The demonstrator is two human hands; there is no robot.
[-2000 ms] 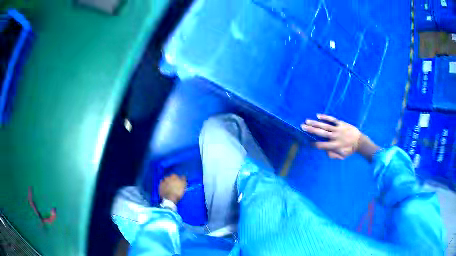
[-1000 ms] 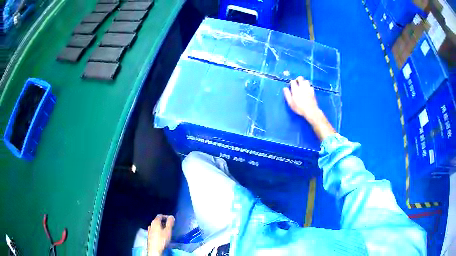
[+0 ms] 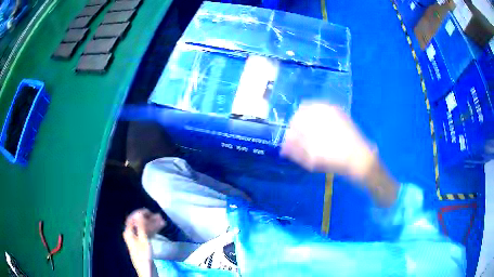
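A large blue carton (image 3: 216,81) stands upright in front of me, its top flaps shut and covered with shiny clear tape. A bright white rectangle (image 3: 255,86) shows on its top; I cannot tell whether it is paper or glare. My right hand (image 3: 325,138) is blurred and overexposed at the carton's front right corner, fingers bent; contact and grip are unclear. My left hand (image 3: 143,223) is low beside my leg, its fingers curled and blurred; I cannot tell if it holds anything.
The green bench (image 3: 67,162) at left carries flat dark housings (image 3: 95,61), a blue bin (image 3: 24,121) and red-handled cutters (image 3: 51,244). Stacked blue cartons (image 3: 460,113) stand at right behind hazard tape (image 3: 431,130). My knees are below the carton.
The carton, first seen close and tilted, now stands upright. My right hand has come off its top, towards me and the front right corner. The white rectangle now shows on top.
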